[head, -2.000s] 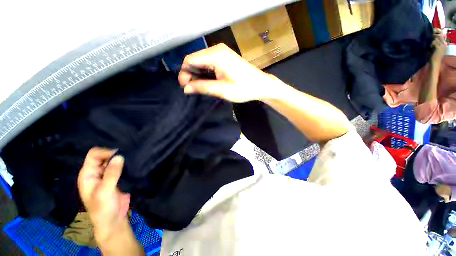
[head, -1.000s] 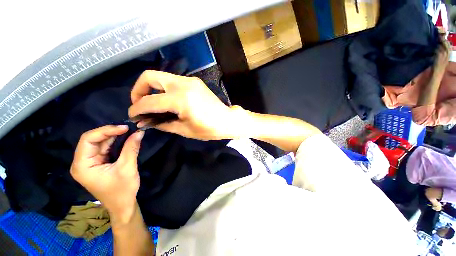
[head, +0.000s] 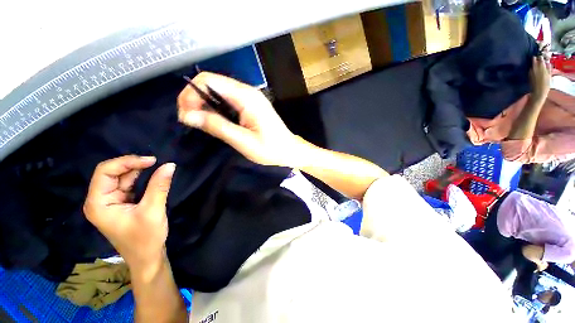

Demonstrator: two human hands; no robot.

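The dark garment (head: 233, 217) lies over the lap as one black mass. My left hand (head: 129, 208) is over its left part, thumb and forefinger tips slightly apart; whether it holds a bit of dark cloth or thread between them cannot be told. My right hand (head: 236, 117) is raised above the garment, near the table edge, closed around small dark thread snips (head: 213, 101). Two thin tips of the snips stick out past the fingers, toward the upper left. The hands are apart.
A pale table edge with a ruler scale (head: 94, 79) curves across the top left. A blue basket (head: 38, 293) with khaki cloth (head: 94, 284) is lower left. A black padded bench (head: 372, 113) lies beyond my right forearm. At the right are a red basket (head: 470, 195), a blue basket (head: 479, 167) and other people.
The hands met at the fingertips one second ago. My right hand has since moved up and away, and the snips' tips now show. My left hand has stayed nearly in place.
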